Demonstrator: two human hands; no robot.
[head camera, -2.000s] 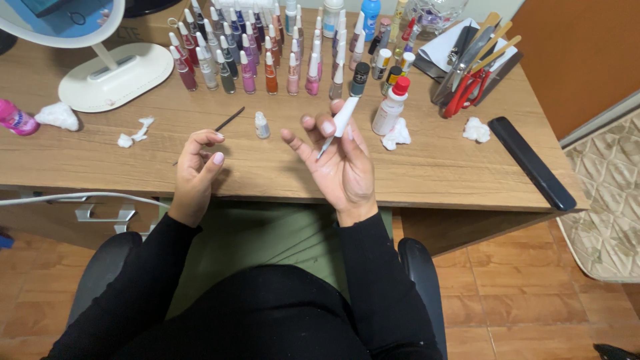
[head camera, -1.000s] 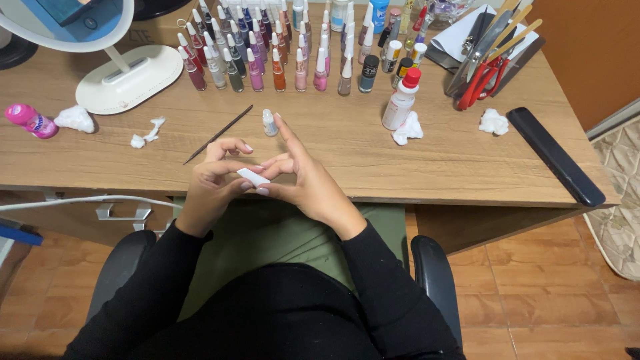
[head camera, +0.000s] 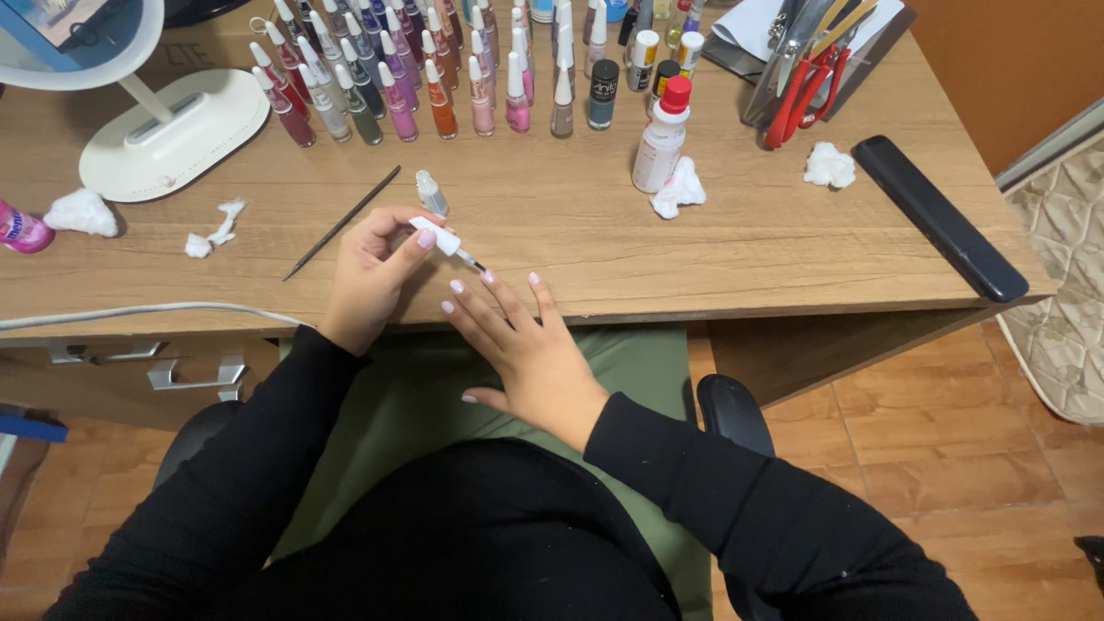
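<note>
My left hand (head camera: 371, 272) grips the white cap of a nail polish brush (head camera: 442, 239) between thumb and fingers. The brush tip touches or nearly touches a fingernail of my right hand (head camera: 526, 345), which is held palm down at the desk's front edge with its fingers spread and nothing in it. Light polish shows on its nails. Just behind my left hand a small clear bottle without its cap (head camera: 431, 193) stands on the wooden desk. To the left of that hand lies a thin dark stick (head camera: 341, 224).
Rows of nail polish bottles (head camera: 440, 103) stand at the back. Right of them are a red-capped bottle (head camera: 658, 142), cotton pieces (head camera: 830, 166), red-handled scissors (head camera: 802, 99) in a holder and a black case (head camera: 940, 220). A mirror base (head camera: 172, 134) stands left.
The white-capped brush was in my right hand two seconds ago; both hands met around it one second ago. Now my left hand has it, and my right hand has let go and spread its fingers.
</note>
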